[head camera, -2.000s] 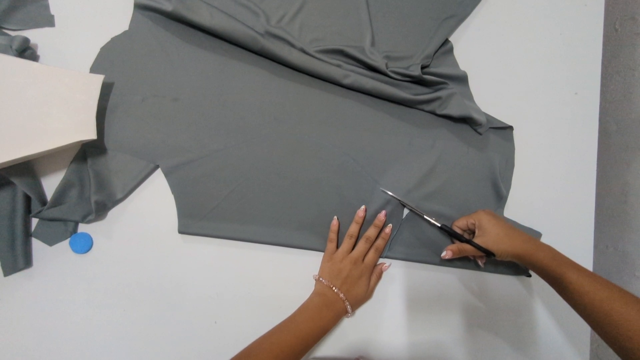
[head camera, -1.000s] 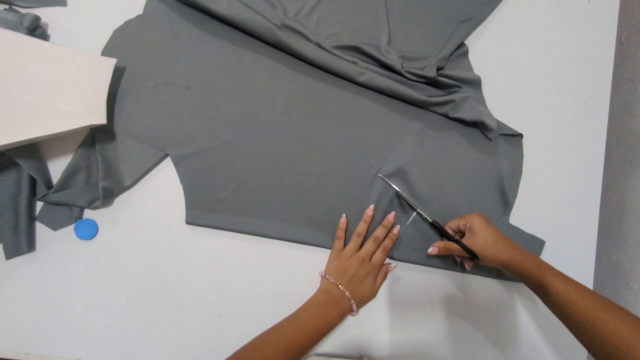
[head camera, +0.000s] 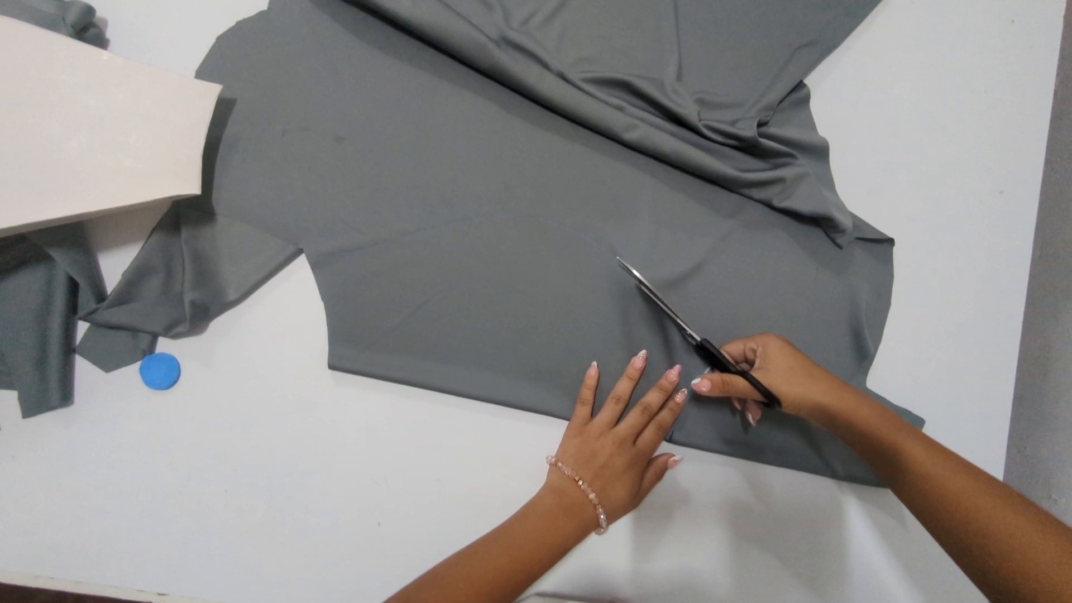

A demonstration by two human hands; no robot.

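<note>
Grey fabric [head camera: 469,276] lies spread over the white table, its near part smooth and its far part bunched in folds. My left hand [head camera: 624,435] presses flat with fingers apart on the fabric's near edge, a beaded bracelet at its wrist. Right of it, my right hand [head camera: 770,377] grips black-handled scissors [head camera: 670,314]. Their blades look nearly closed and point up and left across the fabric. Whether a blade is beneath the cloth cannot be told. A cut runs near my left fingertips to the near edge, partly hidden by the hands.
A pale pattern piece [head camera: 100,134] of card or board lies at the left, over part of the grey fabric. Grey fabric scraps [head camera: 42,318] are beside it, with a round blue disc [head camera: 160,371] near them. The white table's edge [head camera: 1026,276] runs down the right side.
The white gap in the fabric beside the scissors, seen earlier, no longer shows. My right hand still holds the scissors, and my left hand stays flat on the near edge.
</note>
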